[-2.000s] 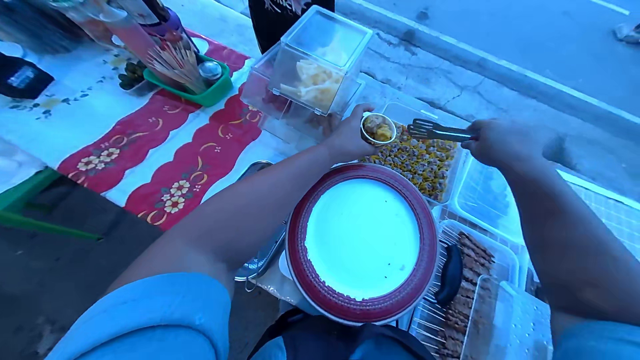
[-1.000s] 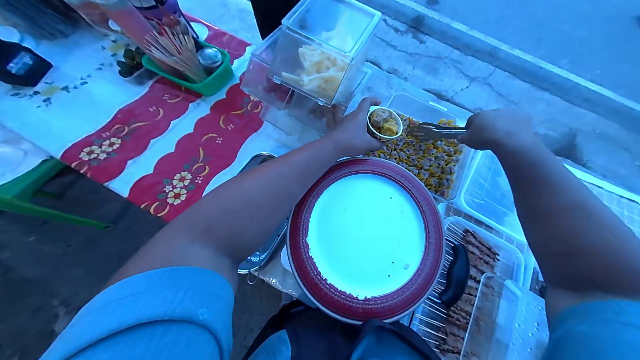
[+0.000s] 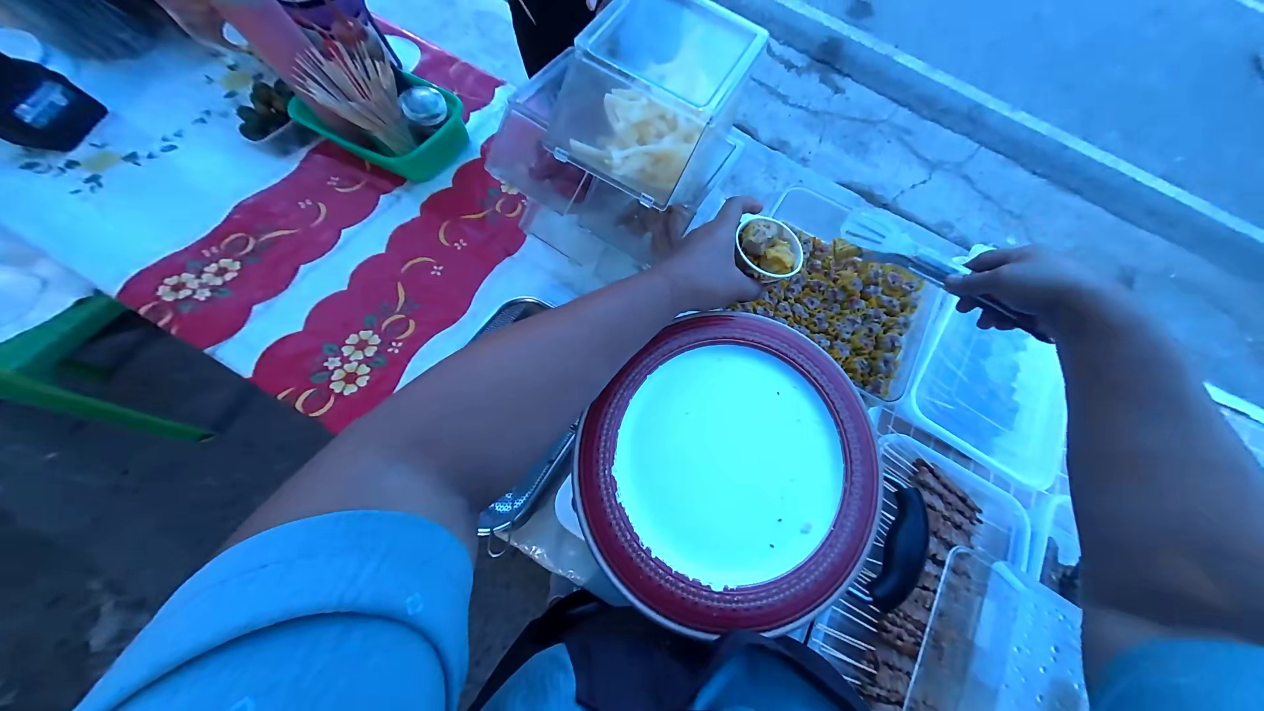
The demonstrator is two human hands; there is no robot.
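My left hand grips a small paper cup with yellow-wrapped dumplings in it, at the near left edge of a plastic tub of small yellow dumplings. To the right of the cup, my right hand holds metal tongs, whose pale tips lie over the far side of the tub. No food shows plainly between the tips. Below both hands is a round vessel with a dark red rim and a white, bright top; what it holds cannot be told.
Skewered meat lies in a plastic tub at lower right, beside a black handle. Clear bins of pale food stand behind my left hand. A green basket holds sticks on the flowered tablecloth. Another person's arm reaches in at upper left.
The tongs have moved right, away from the cup, with my right hand. My left hand still holds the cup. A person's arm has come into view at upper left.
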